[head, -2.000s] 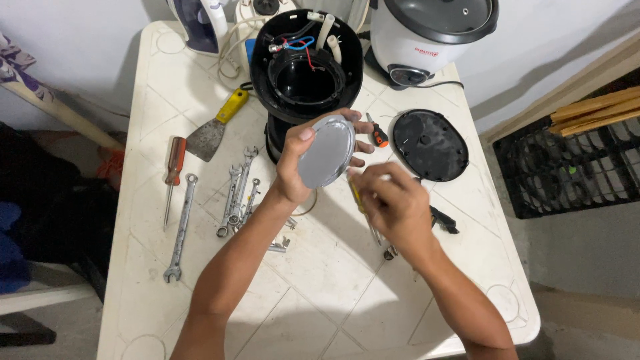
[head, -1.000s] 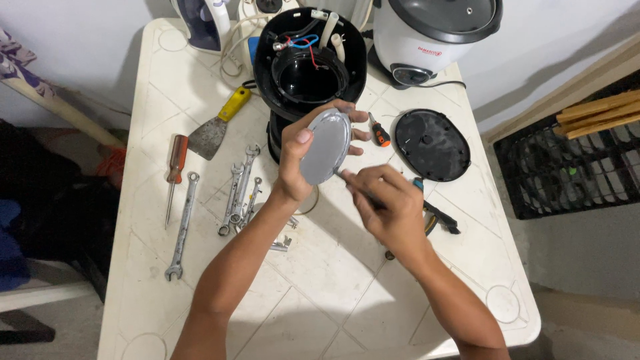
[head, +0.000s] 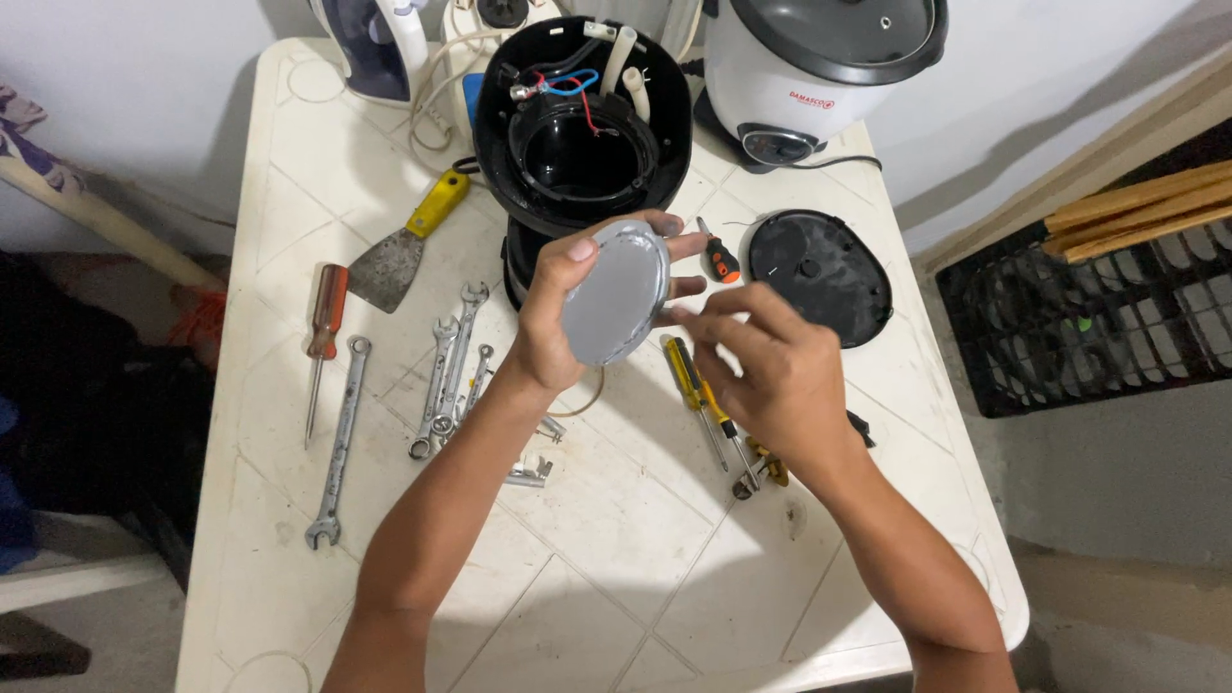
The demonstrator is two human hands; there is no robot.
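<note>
My left hand (head: 558, 308) holds a round grey metal plate (head: 616, 294) by its edge, its flat face tilted toward the camera. The fingertips of my right hand (head: 770, 371) are at the plate's right edge; whether they pinch something small cannot be told. Behind the plate stands a black appliance housing (head: 491, 125) with an open round well, white tubes and red and blue wires (head: 573, 82). Yellow-handled screwdrivers (head: 685, 375) lie below my right fingers. A short orange-and-black screwdriver (head: 720, 258) and an oval black cover (head: 818, 274) rest to the right of the plate.
On the white table (head: 616, 597), a putty knife (head: 390, 265), a red-handled screwdriver (head: 328, 308) and several combination wrenches (head: 342, 443) lie at left. A clothes iron (head: 371, 48) and a rice cooker (head: 818, 91) stand at the back. A black crate (head: 1107, 327) is at right.
My right hand was lower and a little off the plate two seconds ago; its fingertips are now at the plate's right edge. My left hand still holds the plate in about the same place.
</note>
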